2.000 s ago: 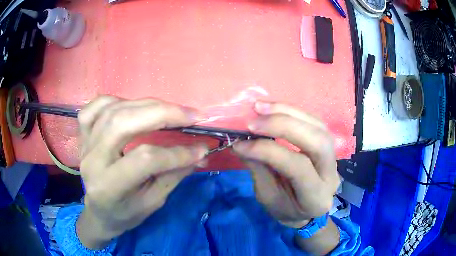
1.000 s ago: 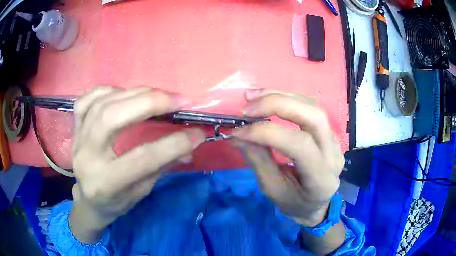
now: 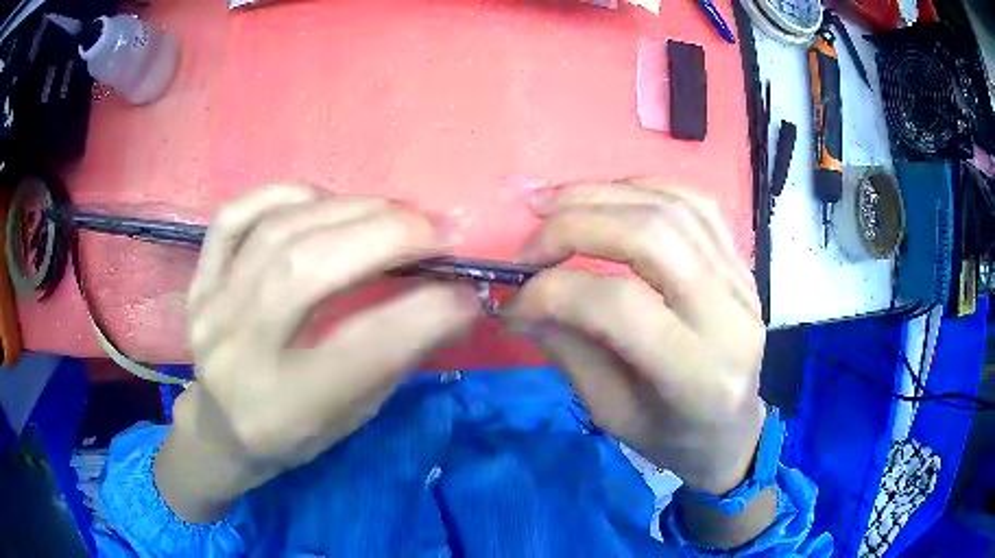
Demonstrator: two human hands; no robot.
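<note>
The tablet assembly [image 3: 464, 268] shows edge-on as a thin dark bar above the pink-red mat, its left end reaching toward the tape roll. My left hand [image 3: 311, 316] holds the bar around its middle, fingers over the top and thumb below. My right hand [image 3: 655, 316] holds the bar's right part in the same way. A tiny metallic side part [image 3: 488, 300] hangs under the bar between my thumbs. Both hands are slightly blurred, and the fingertips partly hide the small part.
A dispensing bottle [image 3: 129, 60] stands upper left. An adhesive tape roll [image 3: 38, 234] lies at left with a pale strip trailing. A black block [image 3: 686, 91] lies upper right on the mat [image 3: 436, 98]. An orange-black tool [image 3: 826, 120] and a round container [image 3: 873, 213] are at right.
My hands have come closer together, and my left hand has moved right along the bar. Less of the small hanging part shows between the thumbs. The pale glossy reflection above the bar has faded.
</note>
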